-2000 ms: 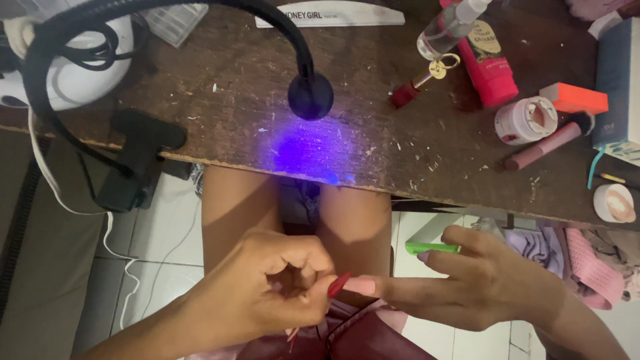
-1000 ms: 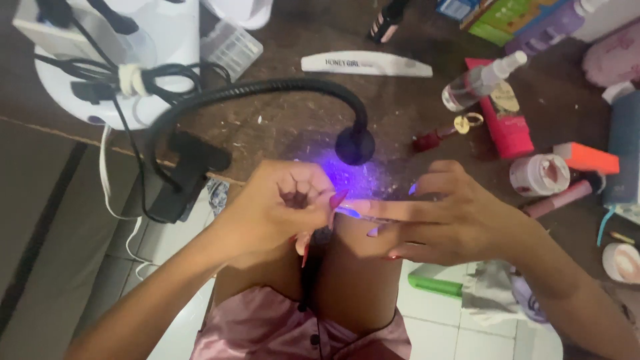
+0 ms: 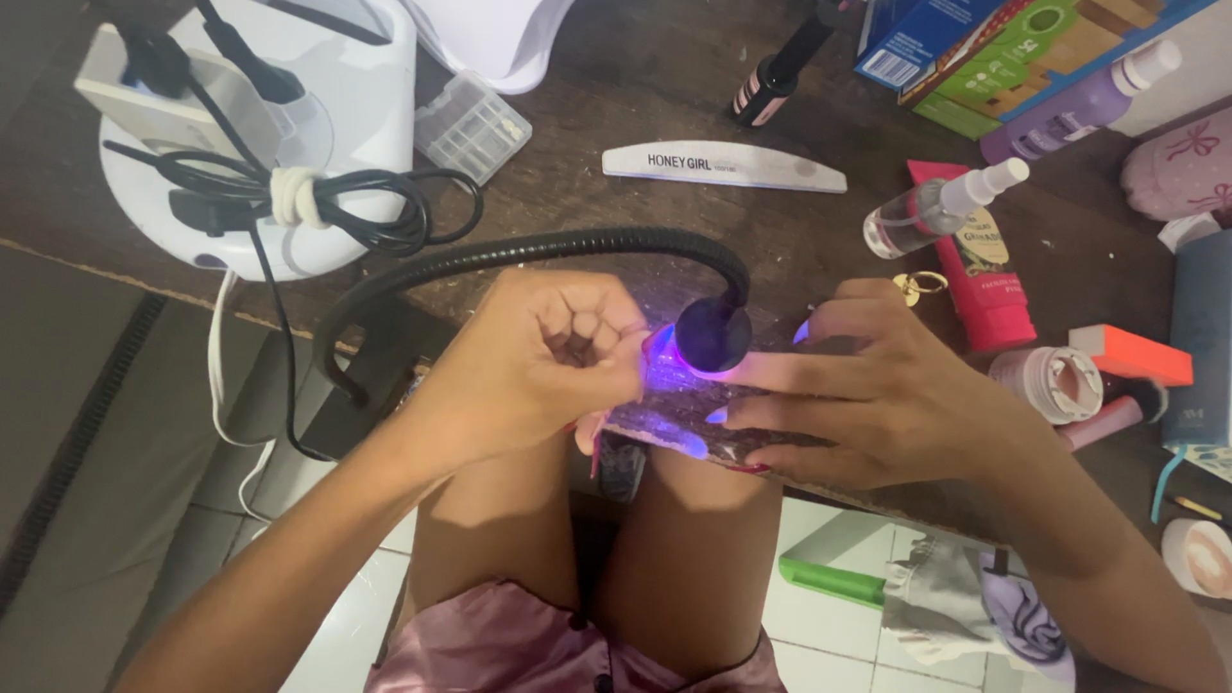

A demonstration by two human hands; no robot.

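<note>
Over the table edge, the black round head of a gooseneck lamp (image 3: 713, 334) casts violet light. My left hand (image 3: 549, 356) is at its left, fingers curled and thumb and fingertip pinched together beside the light. A long violet-lit nail shows at the pinch; what lies between the fingertips cannot be made out. My right hand (image 3: 857, 385) comes in from the right, palm down, fingers apart, holding nothing. One of its fingers reaches under the lamp head, which hides the tip. Its other long nails glow violet. The lamp's black clamp (image 3: 371, 395) grips the table edge.
A nail file (image 3: 724, 166), a clear compartment box (image 3: 472, 127) and a black polish bottle (image 3: 765, 91) lie behind. At the right are a spray bottle (image 3: 943, 207), a red tube (image 3: 982, 279) and an open jar (image 3: 1049, 383). A white device with coiled cable (image 3: 375, 96) stands left.
Both hands have moved up from over the lap to the lamp's light at the table edge. The red polish bottle beside the keyring, seen earlier, is now hidden behind my right hand. The view has shifted.
</note>
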